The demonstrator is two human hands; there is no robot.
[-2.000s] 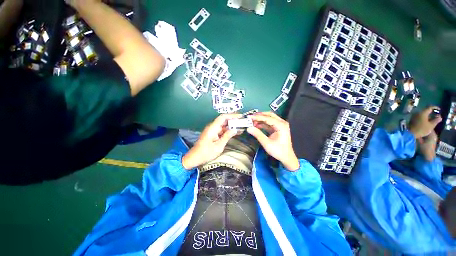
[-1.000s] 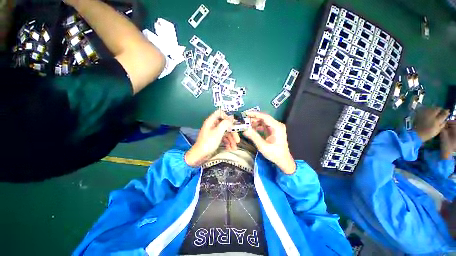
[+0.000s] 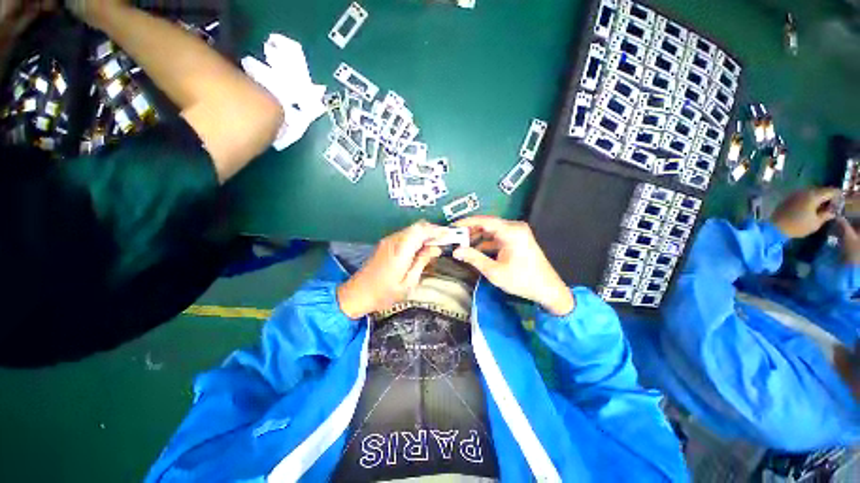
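My left hand (image 3: 396, 269) and my right hand (image 3: 514, 259) meet at the bench's near edge, in front of my chest. Their fingertips hold a small silver-white plated unit (image 3: 456, 236) between them; fingers cover most of it, so its details are hidden. One faceplate (image 3: 461, 207) lies flat on the green mat just beyond the fingers. A messy pile of faceplates (image 3: 391, 127) lies farther off to the left. Two more faceplates (image 3: 516, 176) lie to the right of the pile, beside the black tray.
The black foam tray (image 3: 571, 209) at right holds rows of plated units. A soft white thing (image 3: 288, 90) lies left of the pile. At left, a neighbour's arm (image 3: 207, 80) reaches over dark parts trays. Another person in blue works at far right, near loose small components (image 3: 760, 126).
Both hands have shifted their grip around the small unit, which now shows mostly as a silver strip between the fingertips. The whole view has shifted slightly.
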